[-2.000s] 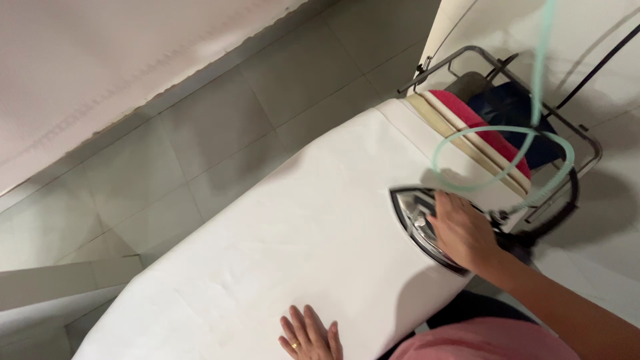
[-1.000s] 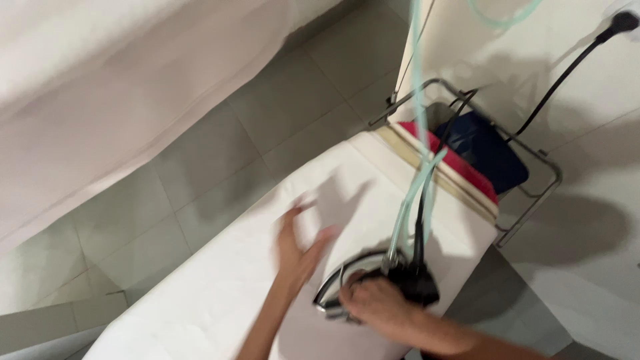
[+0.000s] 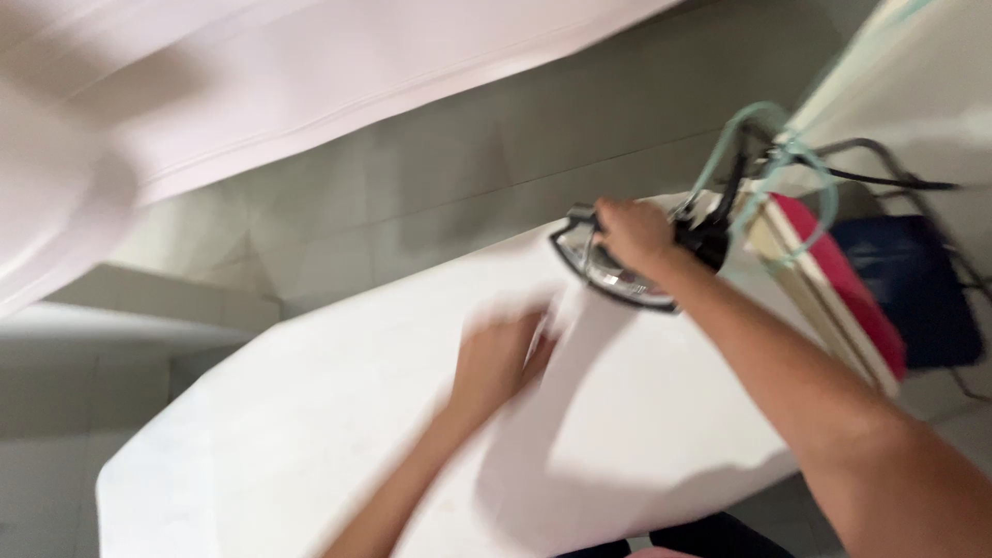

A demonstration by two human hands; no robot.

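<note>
My right hand (image 3: 637, 235) is closed around the handle of a steam iron (image 3: 620, 283) with a clear-and-black body, at the far long edge of the ironing board (image 3: 349, 387). A pale green hose (image 3: 725, 151) and a black cord run from the iron's rear. White cloth covers the board. My left hand (image 3: 504, 341), blurred by motion, is over the middle of the board, to the left of and nearer than the iron. Whether its fingers pinch some of the white cloth cannot be made out.
Pink-white fabric (image 3: 349, 101) hangs at the upper left above the grey tiled floor (image 3: 449, 186). At the board's right end are red and cream cloth layers (image 3: 841, 279), a metal rack (image 3: 891, 151) and a dark blue object (image 3: 907, 291). A pale ledge (image 3: 178, 298) stands at left.
My right hand has moved the iron from the near side of the board to its far edge. My left hand, spread on the cloth two seconds ago, is now nearer the board's middle. The view has shifted.
</note>
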